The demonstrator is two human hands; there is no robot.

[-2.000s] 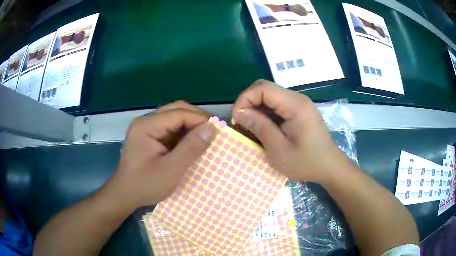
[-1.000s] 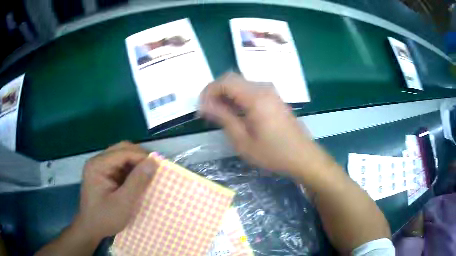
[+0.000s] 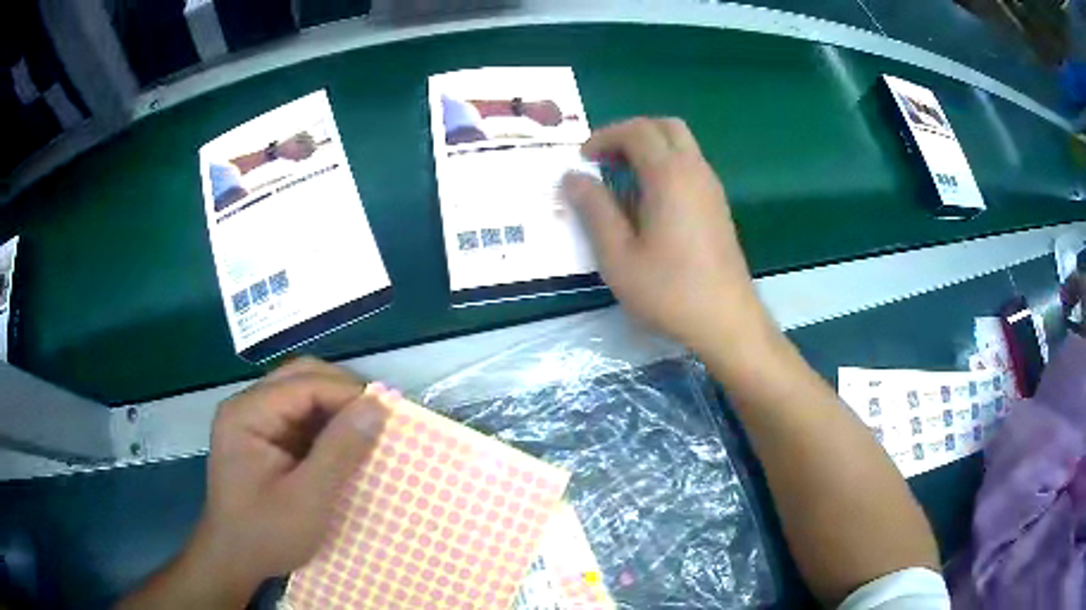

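My left hand [image 3: 292, 465] pinches the upper left corner of a dot sticker sheet [image 3: 429, 512] with rows of pink dots on yellowish backing. My right hand [image 3: 667, 226] is over the right edge of a white product box [image 3: 506, 197] on the green belt. Its thumb and fingertips are slightly apart and blurred; I cannot tell whether a round sticker is between them. A second product box [image 3: 298, 238] lies to the left, and a third [image 3: 935, 149] lies far right. A spare sticker stack [image 3: 578, 566] shows partly behind the held sheet.
A clear plastic bag [image 3: 655, 477] lies on the dark bench under and beside the stack. A metal side rail [image 3: 834, 286] runs between belt and bench. White label sheets [image 3: 929, 417] lie at the right, beside a person's purple sleeve [image 3: 1036, 477]. An upright post [image 3: 54, 417] stands at the left.
My right hand has left the sheet and moved up and out over the belt to the box. The boxes show further left. My left hand keeps hold of the sheet, now lower left in view.
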